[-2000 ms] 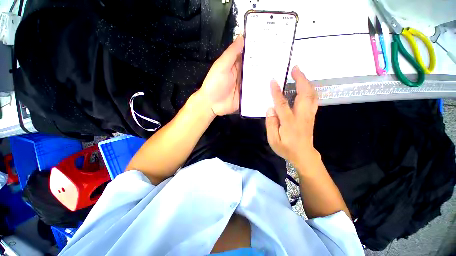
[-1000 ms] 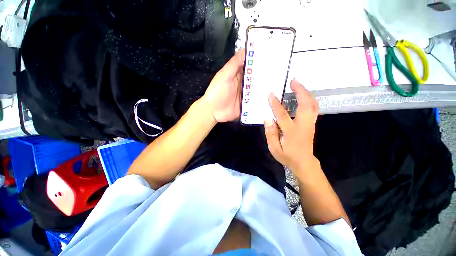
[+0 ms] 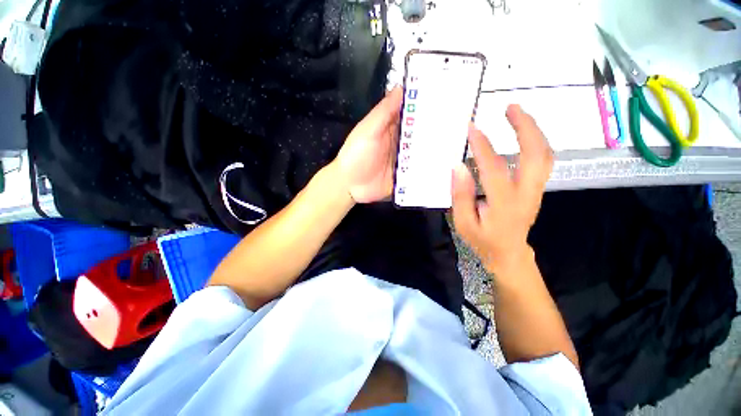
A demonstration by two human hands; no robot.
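Note:
A smartphone (image 3: 439, 134) with a lit white screen and a column of small coloured icons stands out at the centre, over the front edge of the white table. My left hand (image 3: 374, 154) holds it by its left side. My right hand (image 3: 504, 183) is at the phone's lower right side with fingers apart, holding nothing; whether a fingertip touches the phone's edge is hard to tell. A large black garment (image 3: 162, 106) with specks of lint and a white cord loop (image 3: 237, 195) lies left of the phone.
Scissors (image 3: 660, 122) with green and yellow handles and pink and blue snips (image 3: 608, 110) lie on the table (image 3: 536, 69) at right. A black cloth pile (image 3: 634, 276) hangs below. Blue crates (image 3: 69, 252) and a red plastic item (image 3: 122, 296) are at lower left.
My right hand has moved right, away from the screen, with its fingers more spread. The screen changed from a mostly plain page to a list with coloured icons. The view has shifted slightly.

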